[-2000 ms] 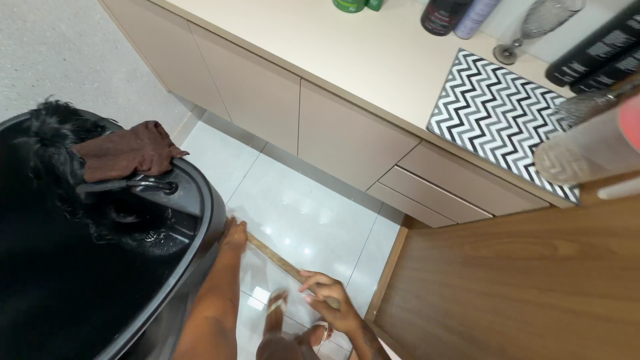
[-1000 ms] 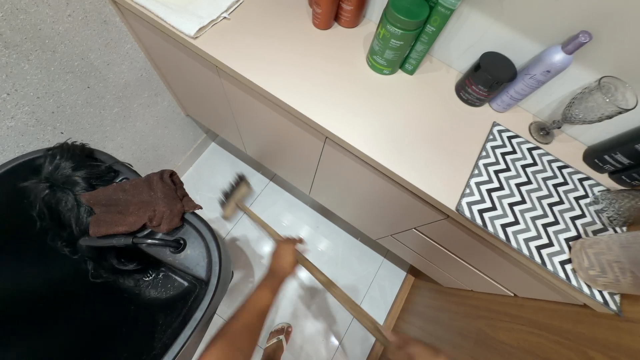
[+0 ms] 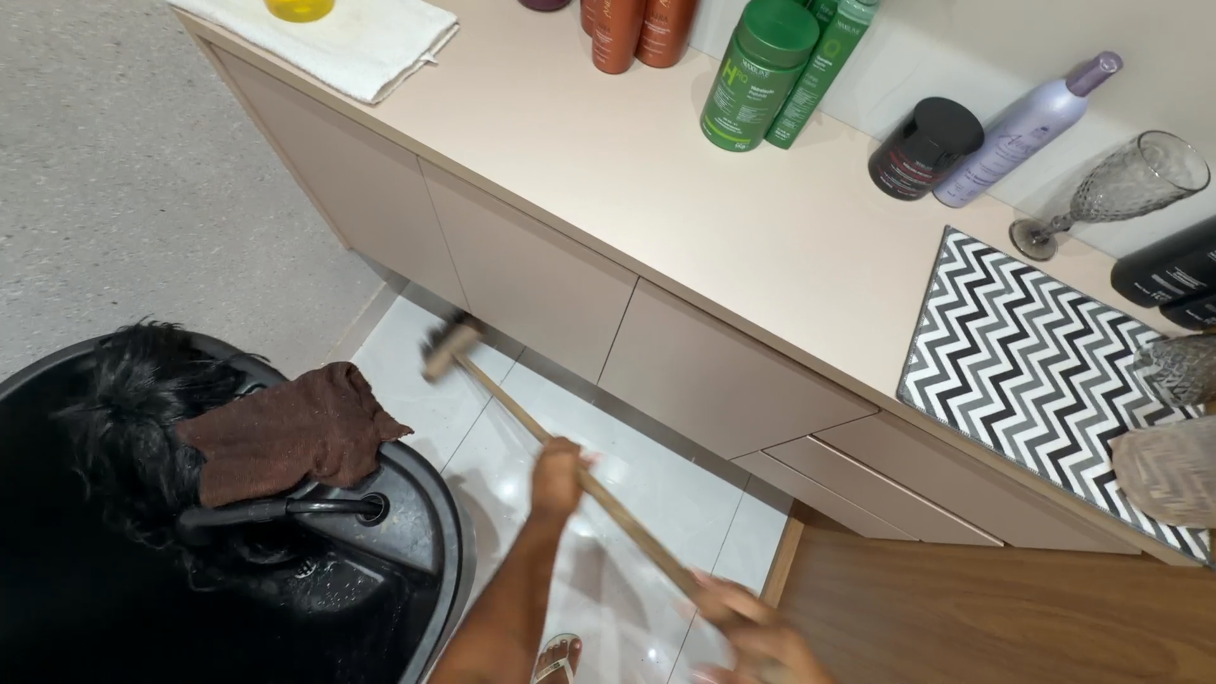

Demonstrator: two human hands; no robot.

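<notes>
A push broom (image 3: 450, 351) with a wooden head and dark bristles rests on the white floor tiles close to the base of the cabinet, slightly blurred. Its long wooden handle (image 3: 627, 518) runs diagonally down toward me. My left hand (image 3: 558, 478) is closed around the middle of the handle. Nearer to me, my right hand (image 3: 746, 617), blurred, grips the handle's upper part. A sandaled foot (image 3: 559, 658) shows on the tiles below, between my arms.
At left stands a black wash basin (image 3: 442, 532) with a brown towel (image 3: 294, 432), dark hair (image 3: 142, 408) and a black hose. A beige cabinet (image 3: 532, 256) carries bottles, a green jar (image 3: 755, 81), a glass goblet (image 3: 1126, 185) and a zigzag mat (image 3: 1026, 370). A wooden panel (image 3: 950, 617) is at lower right.
Two seconds ago both hands were low on the handle and the broom head was out of sight. Since a second ago, the broom head has moved closer to the cabinet base.
</notes>
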